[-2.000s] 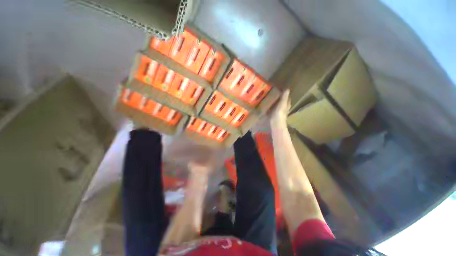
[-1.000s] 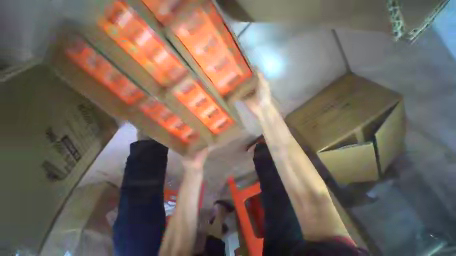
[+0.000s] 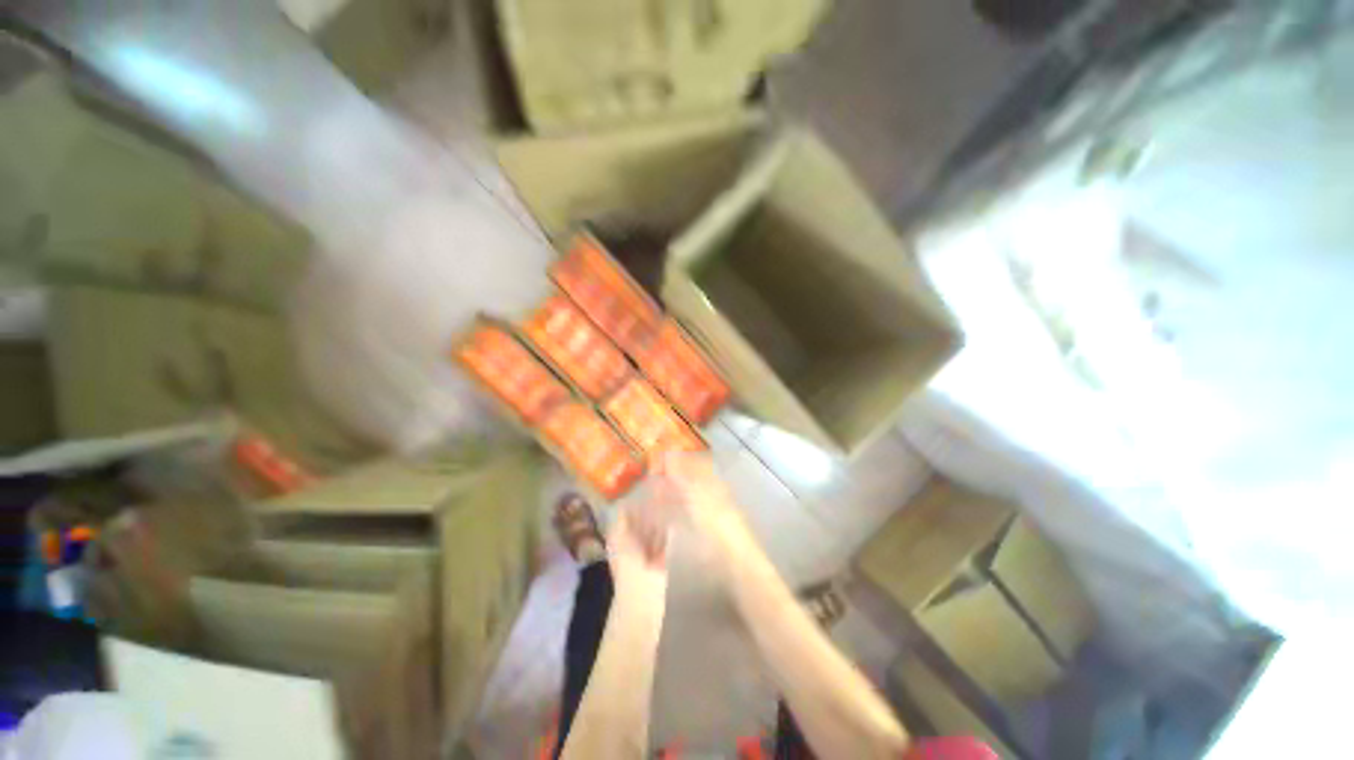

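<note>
A group of several small brown cartons filled with orange-sided product boxes (image 3: 582,351) lies low in the middle, packed side by side. My left hand (image 3: 645,532) and my right hand (image 3: 686,487) are close together at the group's near end, by its lower right corner. Both are blurred, and the fingers are partly hidden, so their grip is unclear. A large open brown carton (image 3: 809,297) stands against the group's right side, its inside facing up and towards me.
Large brown cartons stand at the left (image 3: 178,349) and top (image 3: 624,60). An open carton (image 3: 483,579) with raised flaps is at lower left. A smaller carton (image 3: 973,572) sits at lower right. My leg and a sandalled foot (image 3: 576,523) are below the group.
The view has swung and drawn back. The filled cartons, held between my spread hands, are now lower beside the large open carton. My hands have come together at their near end.
</note>
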